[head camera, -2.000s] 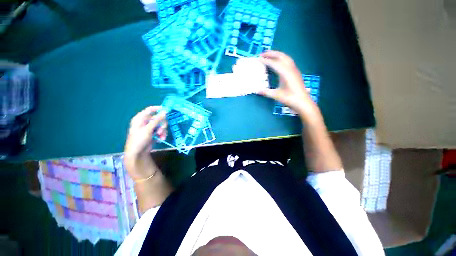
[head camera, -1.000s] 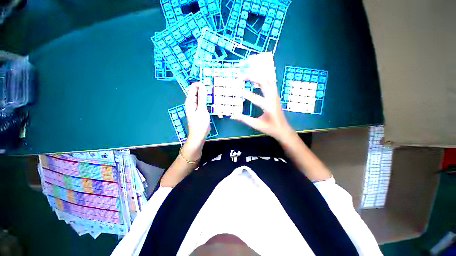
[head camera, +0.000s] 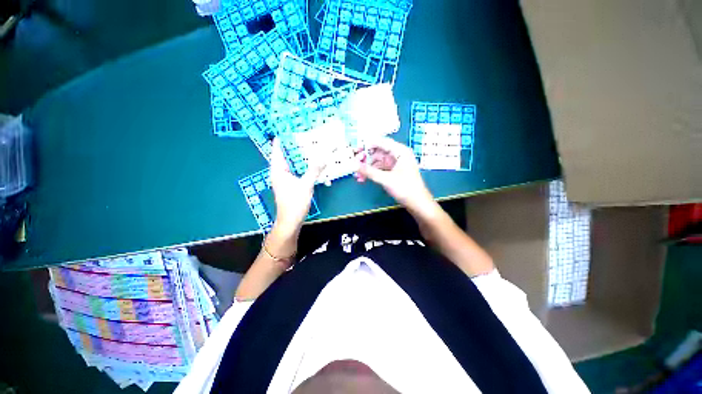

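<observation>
A blue keycap frame with a white keycap block (head camera: 325, 146) in its centre is tilted between my hands, over the bench front. My left hand (head camera: 292, 185) grips its lower left side. My right hand (head camera: 391, 169) is at its right side, fingers curled at the edge. More white blocks (head camera: 375, 112) lie just beyond my right fingers. Loose blue keycap frames (head camera: 250, 73) overlap behind. Another blue frame (head camera: 254, 194) lies partly under my left hand. A combined set (head camera: 442, 137) lies flat to the right.
The dark green bench (head camera: 138, 165) has a brown carton flap (head camera: 616, 100) at its right. Below right, an open carton (head camera: 523, 238) holds white gridded sets (head camera: 568, 246). Printed sheets (head camera: 127, 308) are below left. Clear plastic items (head camera: 11, 158) lie at the far left.
My left hand has left the separate blue frame near the edge and come to the centre. The white block now sits in a frame, which has since tilted between both hands.
</observation>
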